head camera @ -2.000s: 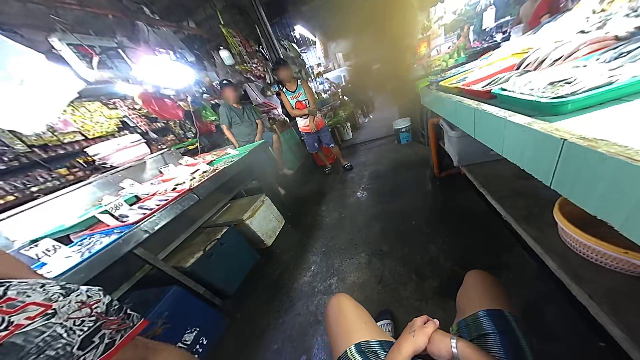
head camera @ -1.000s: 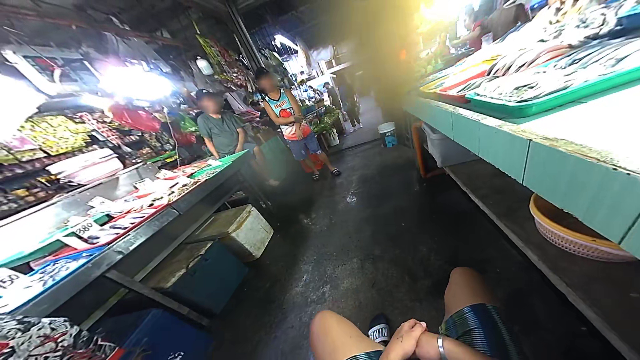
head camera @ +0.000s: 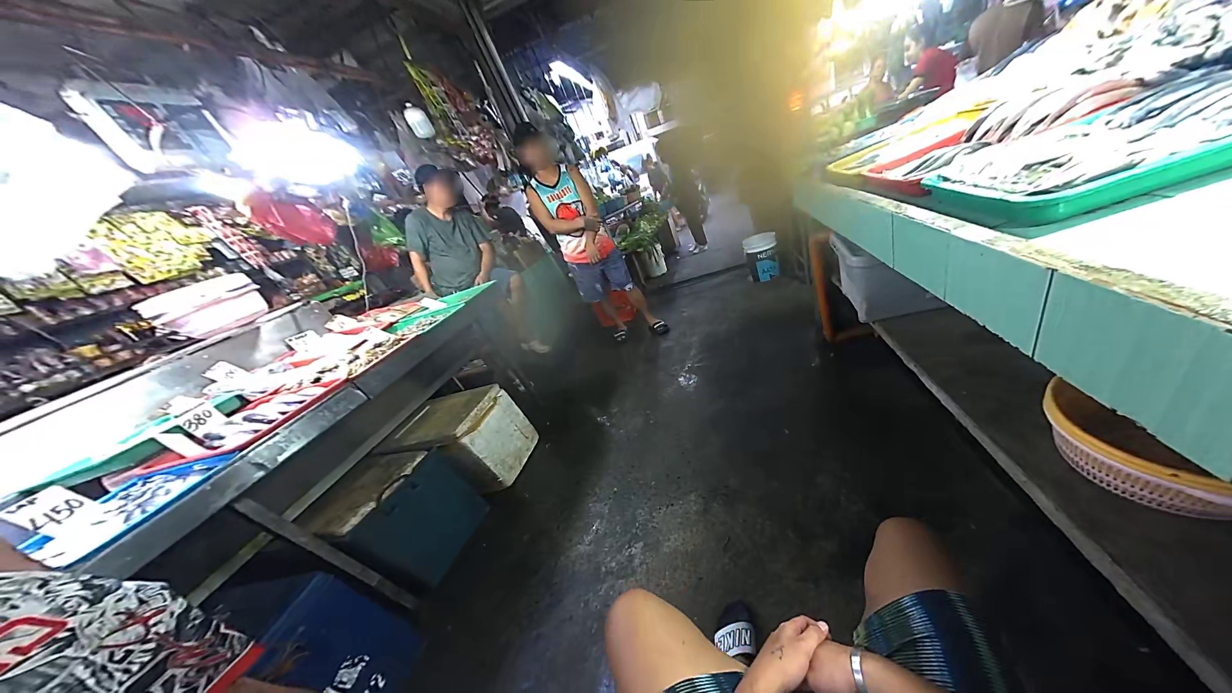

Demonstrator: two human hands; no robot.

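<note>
My left hand (head camera: 784,654) lies clasped over my right hand (head camera: 830,664) at the bottom of the head view, between my bare knees. The left fingers wrap around the right hand, whose fingers are mostly hidden. A silver-coloured bracelet (head camera: 857,671) circles my right wrist. Neither hand visibly holds an object. Patterned shorts (head camera: 929,630) cover my thighs, and a dark slide sandal (head camera: 736,635) shows just beyond the hands.
Fish trays (head camera: 1068,207) top the tiled counter (head camera: 991,298) at right; a woven plastic basket (head camera: 1126,472) sits below. At left, a seafood stall (head camera: 308,438) stands above coolers (head camera: 496,438). Two people (head camera: 582,226) (head camera: 450,241) are ahead, beyond wet floor (head camera: 693,414). Another person's patterned garment (head camera: 106,626) shows lower left.
</note>
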